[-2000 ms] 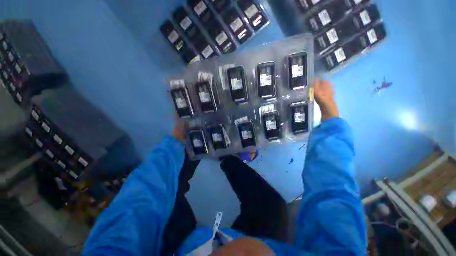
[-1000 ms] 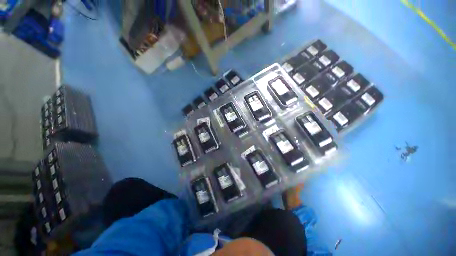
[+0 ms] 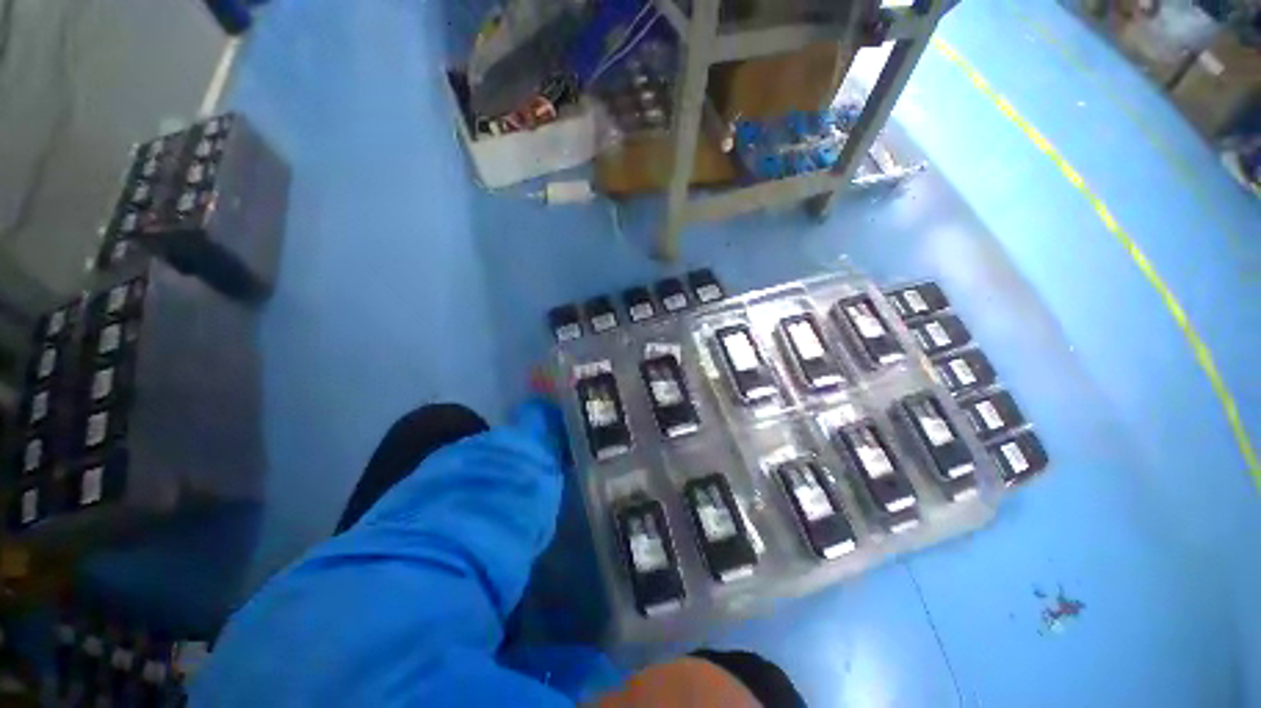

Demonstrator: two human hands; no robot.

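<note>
A clear blister tray (image 3: pixel 774 432) lies or is held low over the floor in front of me. It carries two rows of black electronic units (image 3: pixel 873 466) with white labels. My left hand (image 3: pixel 544 379) is small and blurred at the tray's left edge and appears to grip it; its fingers are mostly hidden. My right hand is not in view. More black units (image 3: pixel 1014 455) show past the tray's right edge, and others (image 3: pixel 638 303) past its far left edge.
Tall stacks of filled trays (image 3: pixel 208 401) stand on the floor at left. A metal-legged bench (image 3: pixel 687 152) and a white box (image 3: pixel 533 150) are at the back. A yellow line (image 3: pixel 1106 215) crosses the blue floor at right. My dark-clothed knees are close to the tray.
The view has swung, showing more of the bench and yellow line. The tray has gone from over my lap to further forward, over the other units. My right hand has left the picture.
</note>
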